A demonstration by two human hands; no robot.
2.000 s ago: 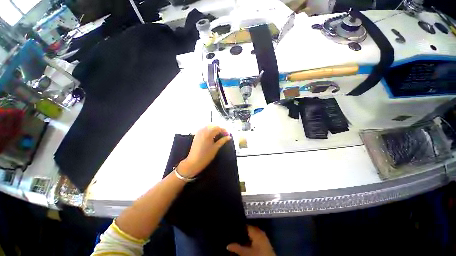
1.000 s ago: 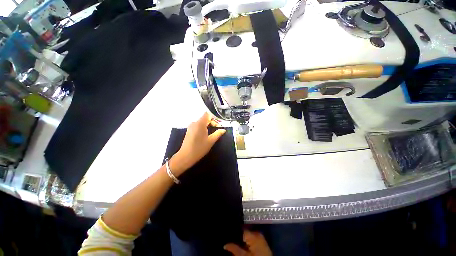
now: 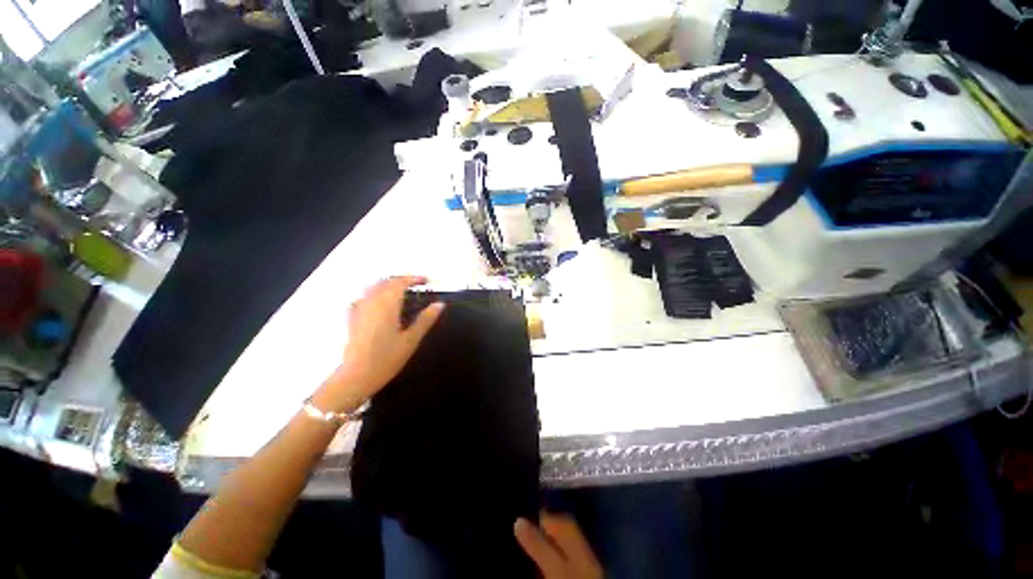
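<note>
A black cut piece lies in front of the sewing machine and hangs over the table's front edge. Its top edge lies just in front of the presser foot and needle. My left hand lies on the piece's upper left corner, with fingers and thumb spread. My right hand is at the piece's lower right edge, below the table edge, partly cut off by the frame. Whether its fingers pinch the fabric is hard to tell.
A larger black panel lies left of the machine. Black labels hang on the machine's front. A clear plastic tray lies at the right. A ruler runs along the front edge. A wooden-coloured stick lies along the head.
My left hand has moved left, away from the needle area to the piece's upper left corner. The fabric's top edge now shows more fully. My right hand stays low at the fabric's edge.
</note>
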